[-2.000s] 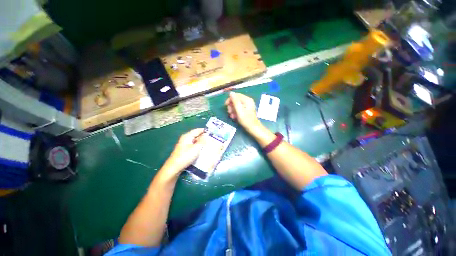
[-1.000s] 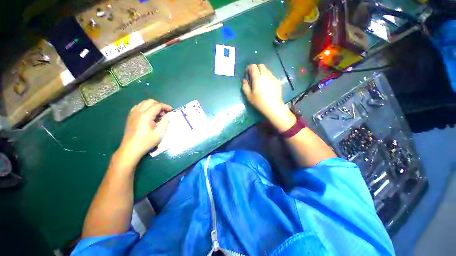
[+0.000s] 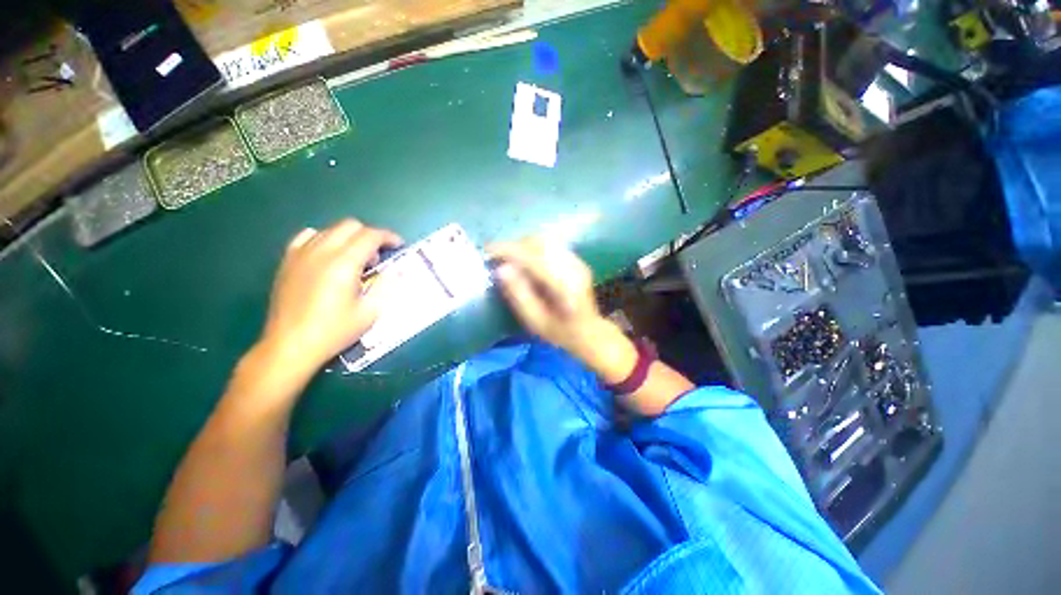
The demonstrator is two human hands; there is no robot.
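A pale phone body (image 3: 421, 296) lies tilted on the green mat in front of me, with a dark line across its upper part and a dark patch at its lower left end. My left hand (image 3: 329, 291) grips its left side, thumb and fingers at the edge. My right hand (image 3: 547, 291) is at its upper right end, blurred, fingers bent together. Something small and dark shows at the right fingertips; I cannot tell what it is or if it is held.
Behind are three screw trays (image 3: 200, 163) and a wooden ledge (image 3: 384, 29) with a black phone display (image 3: 149, 58). A white card (image 3: 535, 124), thin dark rod (image 3: 666, 145), orange-yellow screwdriver (image 3: 698, 41) and yellow-black unit (image 3: 791, 99) lie beyond. A grey parts tray (image 3: 721, 296) is at right.
My right hand has moved left and down to the phone body's end. My left hand stays on the phone body. The camera view has shifted.
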